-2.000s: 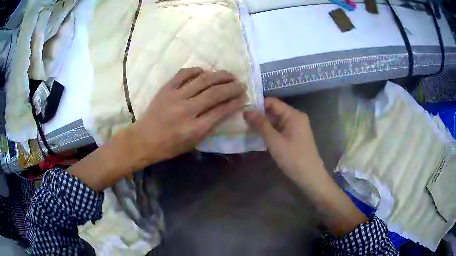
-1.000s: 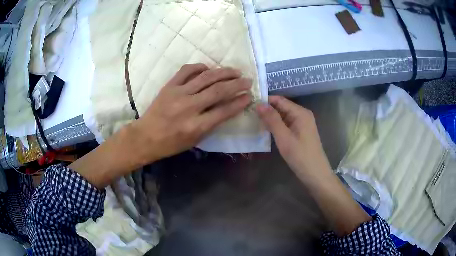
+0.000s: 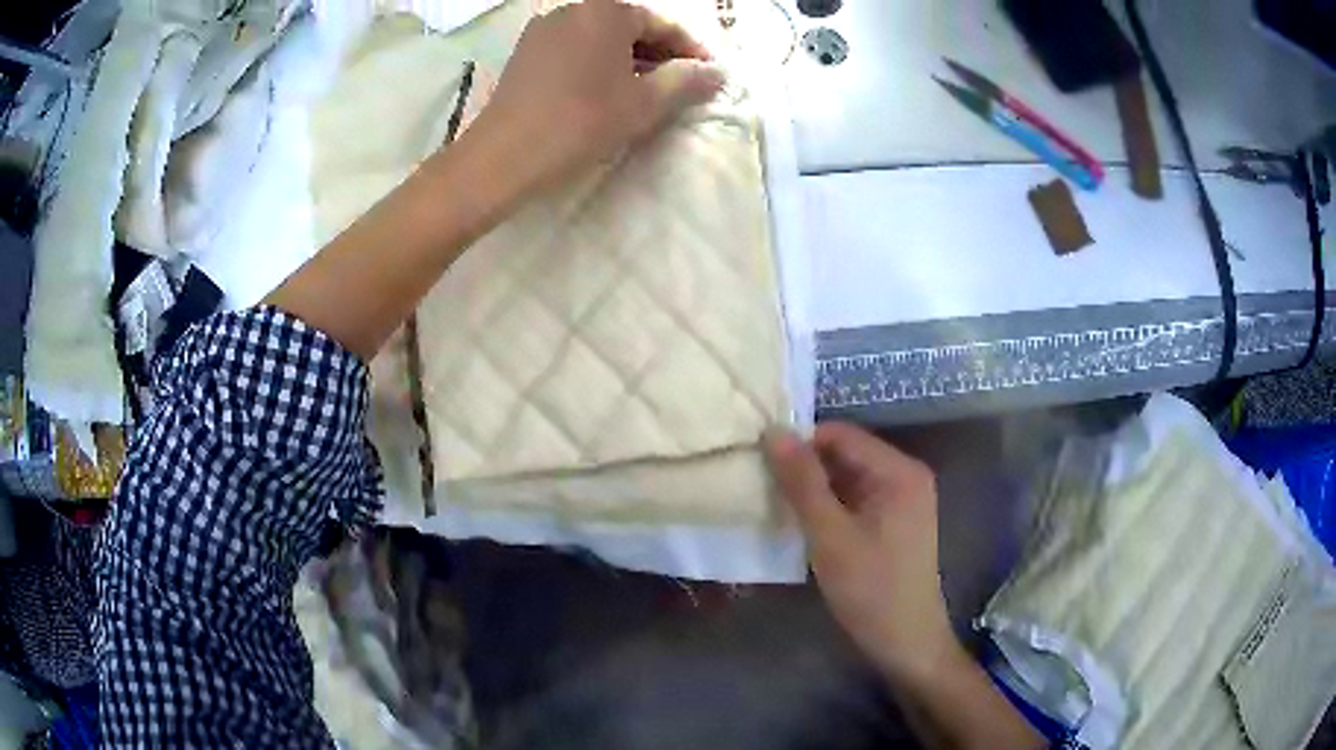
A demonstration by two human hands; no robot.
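Note:
The cream diamond-quilted patch pocket [image 3: 608,322] lies on a cream garment panel [image 3: 586,501] at the table's front edge. A thin dark brown trim [image 3: 418,396] runs down the pocket's left side. White backing [image 3: 703,558] shows along the right and lower edges. My left hand [image 3: 594,88] is at the pocket's top edge, fingertips together on the cloth under bright light. My right hand [image 3: 865,513] pinches the panel's right edge near the pocket's lower right corner. The needle area is lost in glare.
Pink-red and light blue snips [image 3: 1026,129], brown scraps [image 3: 1061,217] and a dark pad [image 3: 1077,44] lie right of the work. Black cords cross the ruler-marked edge [image 3: 1011,359]. Long cream pieces [image 3: 81,293] lie left. A quilted cream pile [image 3: 1143,586] sits lower right.
My left hand has moved from the middle of the pocket up to its top edge, uncovering the quilting. My right hand is lower in view, still at the right edge. The table also shows lower.

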